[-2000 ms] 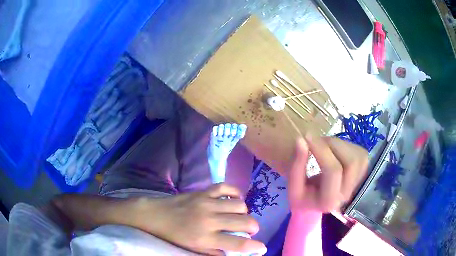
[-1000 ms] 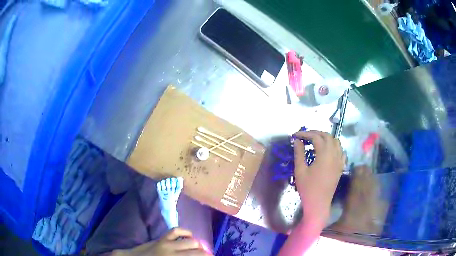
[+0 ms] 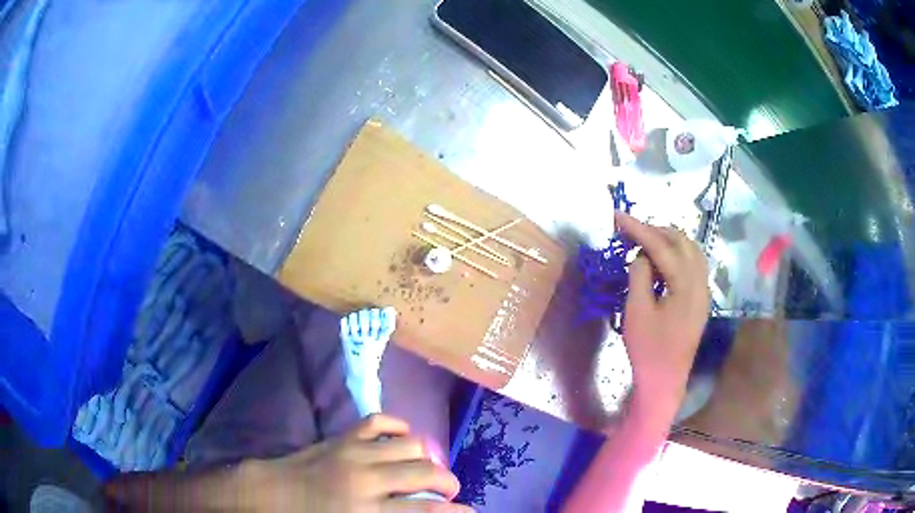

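Note:
My left hand (image 3: 376,466) is closed around a pale blue doll leg (image 3: 365,366), its toes pointing up over my lap at the cardboard's lower edge. No strap shows on the foot. My right hand (image 3: 664,291) is at the pile of dark blue straps (image 3: 600,281) on the metal bench. Its fingertips pinch a small dark blue strap (image 3: 620,196) above the pile. The tan cardboard mat (image 3: 351,215) holds a small white cup (image 3: 438,260) and several thin sticks (image 3: 482,232), some white-tipped.
A large blue bin (image 3: 150,150) rises at left, with a lower bin of legs (image 3: 181,341) below. A phone (image 3: 527,55), a pink-red handled tool (image 3: 628,105) and a white bottle (image 3: 697,143) lie at the back. The shiny divider (image 3: 717,210) stands at right. A strap tray (image 3: 502,451) is below.
My right hand has gone from above the cardboard to the strap pile and now pinches a strap. The stick it held lies across the others. My left hand still holds the leg; the view has shifted.

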